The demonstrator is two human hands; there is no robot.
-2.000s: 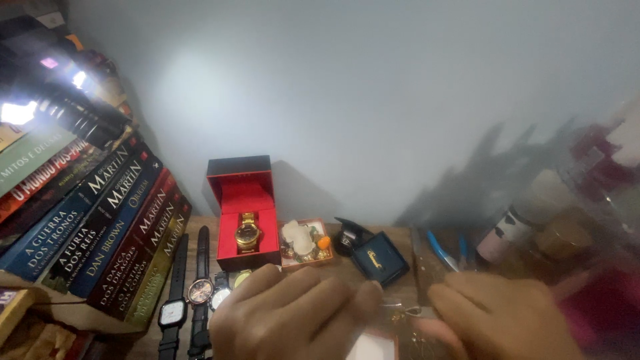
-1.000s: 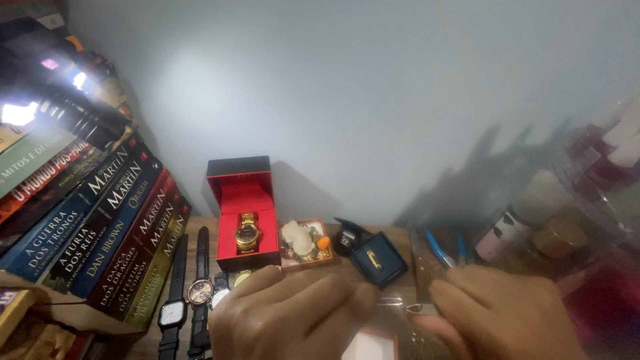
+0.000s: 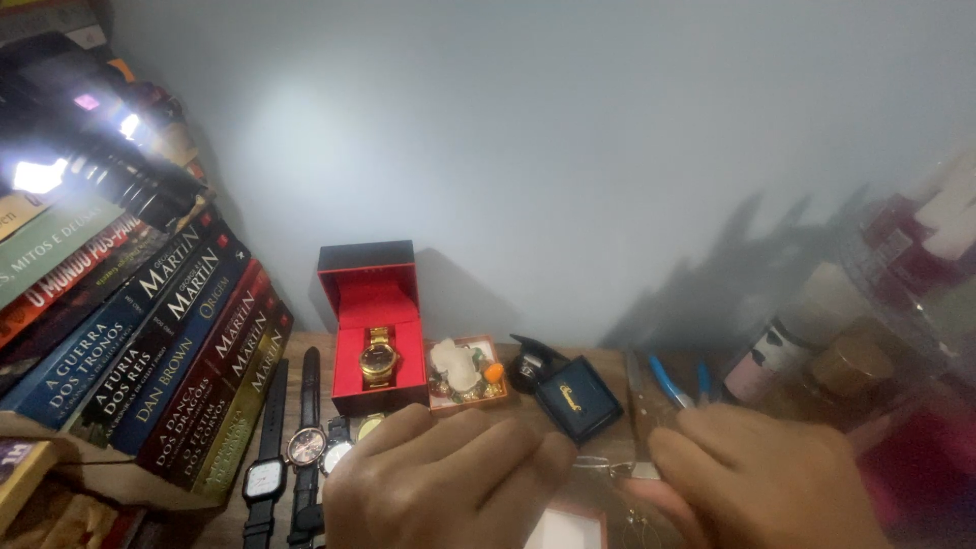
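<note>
My left hand point(image 3: 442, 480) is closed at the lower middle, its fingertips hidden behind its back. Between it and my right hand point(image 3: 755, 473) runs a thin, shiny metal piece point(image 3: 598, 462), which looks like wire or jewelry; its left end is at my left fingers. My right thumb and fingers pinch a small pale flat piece point(image 3: 646, 471) at the other end. Beyond my hands, a gold wristwatch point(image 3: 379, 360) sits in a red-lined box point(image 3: 347, 305). A dark blue jewelry box point(image 3: 581, 398) lies near my left fingers, beside a small box with beaded jewelry point(image 3: 465, 370).
Several wristwatches point(image 3: 265, 479) lie left of my left hand, by a tall stack of books point(image 3: 168, 381) with a lamp point(image 3: 122, 175) above. Blue-handled pliers point(image 3: 667, 380) lie beyond my right hand. Bottles point(image 3: 770, 354) and a clear container point(image 3: 900, 267) stand right. A wall rises behind.
Both hands stay nearly in place, with small finger shifts around the thin metal piece. The boxes, watches and pliers have not moved.
</note>
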